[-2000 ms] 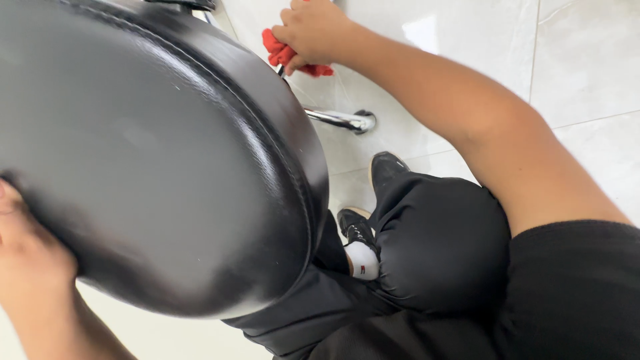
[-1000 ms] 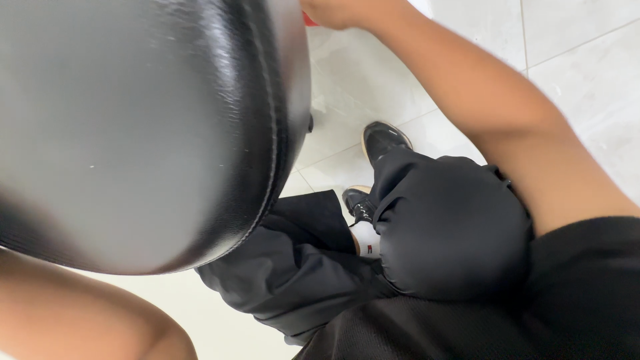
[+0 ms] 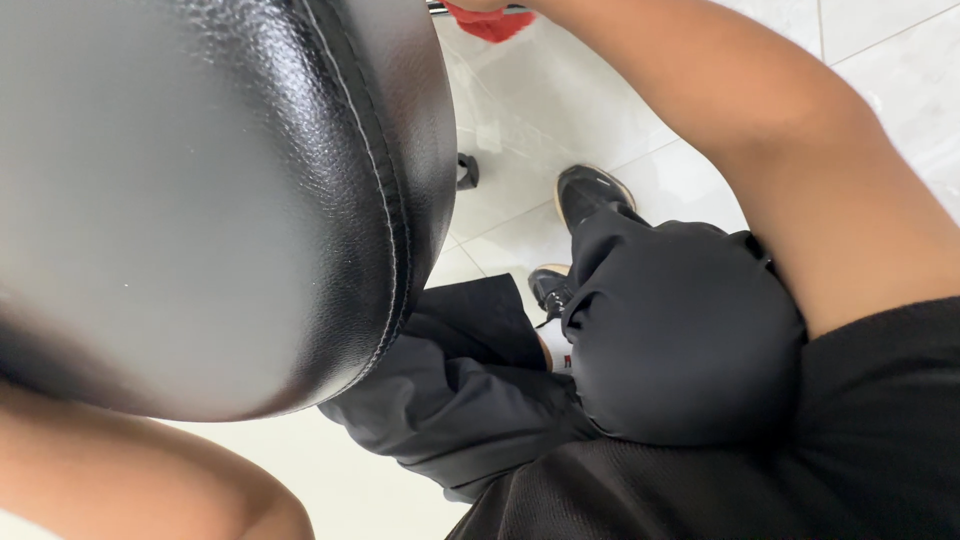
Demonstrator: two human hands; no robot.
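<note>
A padded black leather seat with a stitched seam fills the left side of the head view, close to the camera. At the top edge, only the lower part of my right hand shows, with a red cloth hanging under it. The hand is on the cloth, beside a thin metal bar partly seen behind it. My left forearm reaches in from the bottom left and passes along the seat's lower edge; my left hand lies outside the picture or behind the seat.
Below is a floor of pale tiles. A small black part, perhaps a caster, shows past the seat's right edge. My bent legs in black trousers and my black shoes are right of the seat.
My left hand, seen on the seat's left edge two seconds ago, has gone out of sight, and more of that forearm shows. The seat now covers the chrome leg seen earlier.
</note>
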